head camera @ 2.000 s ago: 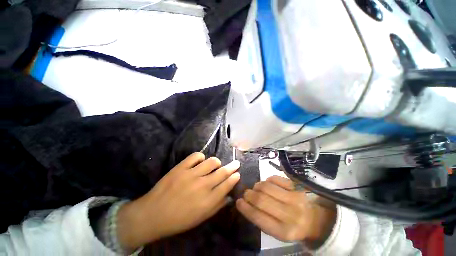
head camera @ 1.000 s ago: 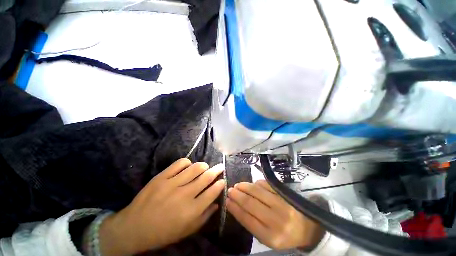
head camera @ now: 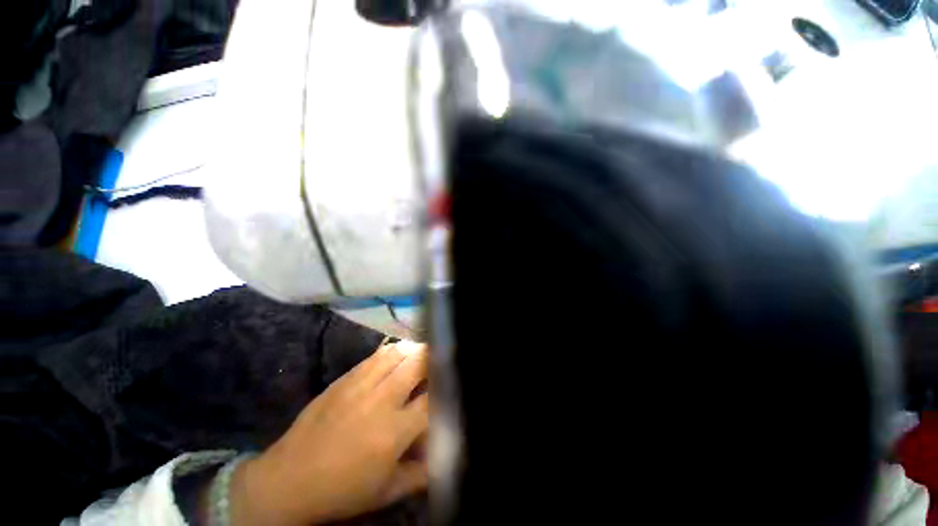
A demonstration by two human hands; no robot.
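Note:
The dark garment (head camera: pixel 247 344) spreads over the left and lower left. My left hand (head camera: pixel 345 437), bare, lies on its right part, fingers bent together on the cloth. Some fingertips are cut off by a large blurred black shape (head camera: pixel 658 329) close to the camera. That shape covers the seam and the needle area. My right hand is hidden; only a bit of pale sleeve (head camera: pixel 900 501) shows at the lower right. The white sewing machine head (head camera: pixel 257 154) is above my left hand.
The white table (head camera: pixel 154 241) has a blue edge piece (head camera: pixel 95 218) and a narrow dark scrap (head camera: pixel 154 194) with pale thread. Dark cloth (head camera: pixel 98 77) lies at the upper left. Something red (head camera: pixel 921 457) is at the right edge.
The view has shifted, and a blurred black shape now blocks the right half, hiding my right hand and the stitching area. The machine head appears further left. My left hand remains on the cloth.

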